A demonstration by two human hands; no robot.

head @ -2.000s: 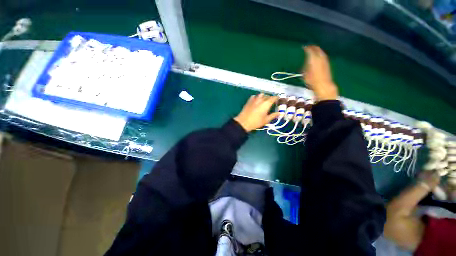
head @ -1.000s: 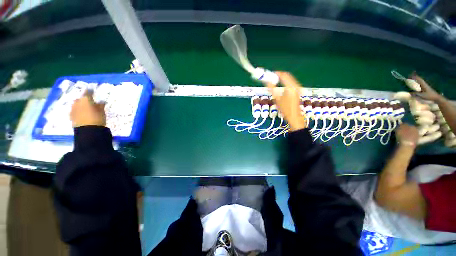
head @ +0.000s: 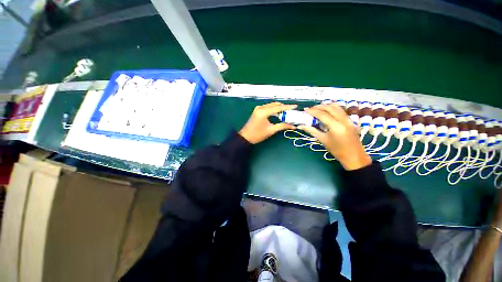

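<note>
A corded unit (head: 300, 118), mostly white with dark blue ends, lies level between my two hands above the green bench. My left hand (head: 266, 122) holds its left end with thumb and fingers. My right hand (head: 340, 132) grips its right end. No brown shows on this unit; its cord is hard to tell from those behind my right hand. The row of waiting units (head: 416, 119) runs to the right, brown middles side by side, cords towards me. The blue tray (head: 194, 118) at left is heaped with white pieces (head: 146, 107).
A pale rail (head: 264, 92) and upright post (head: 190, 41) stand before the green conveyor belt (head: 330, 49). Fitted units (head: 82, 67) lie near the belt. A white sheet (head: 118, 147) lies under the tray. Cartons (head: 82, 220) stand below left. Another person's forearm (head: 484, 253) is at lower right.
My left hand has left the tray and come to the unit. My right hand has brought the unit down from above the belt. The view has shifted, showing more at left.
</note>
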